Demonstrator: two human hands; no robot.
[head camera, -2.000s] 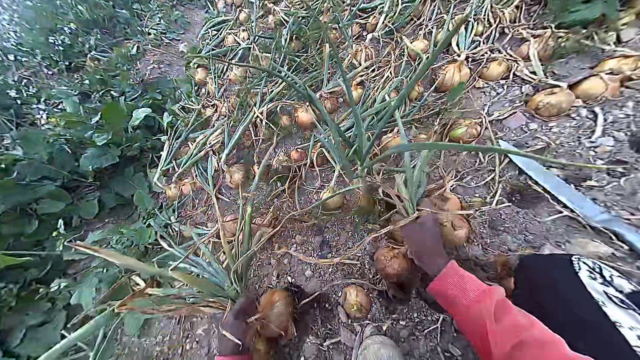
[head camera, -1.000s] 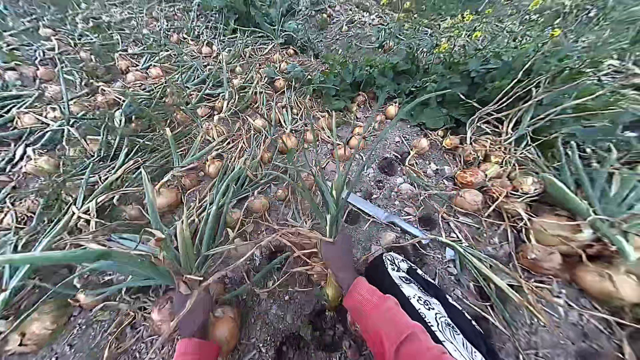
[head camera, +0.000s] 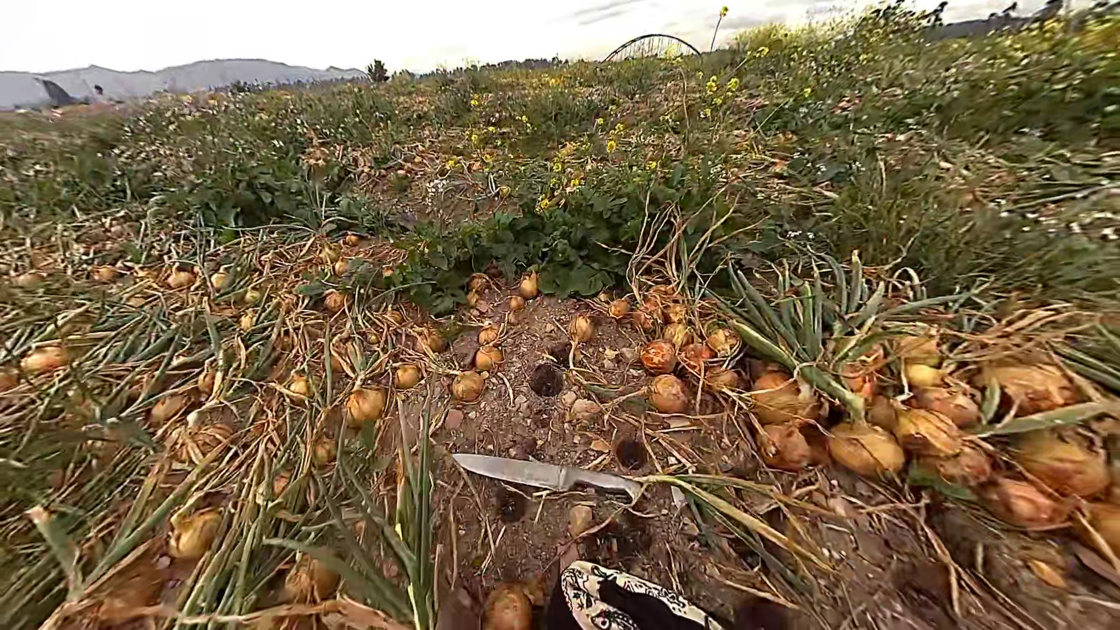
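Note:
Neither of my hands shows in the head view. A metal kitchen knife (head camera: 547, 473) lies flat on the soil, its blade toward the left and its handle toward the right. Beside the handle are cut or pulled onion leaves (head camera: 735, 507). An onion (head camera: 507, 607) sits at the bottom edge, just left of a dark, patterned piece of clothing or shoe (head camera: 634, 598). Onions with green tops (head camera: 420, 516) stand to the left of the knife. On the right, pulled onions (head camera: 866, 448) lie in a long heap with dry and green leaves.
Small holes (head camera: 546, 379) dot the bare soil beyond the knife. A few loose onions (head camera: 468, 386) lie along the strip's left side. Low leafy weeds (head camera: 560, 254) border its far end, with yellow-flowered plants (head camera: 612, 144) behind. Hills and sky fill the distance.
The view has swung up toward the horizon. Both my hands, seen at onion plants one second ago, are out of the frame now. The knife still lies on the soil.

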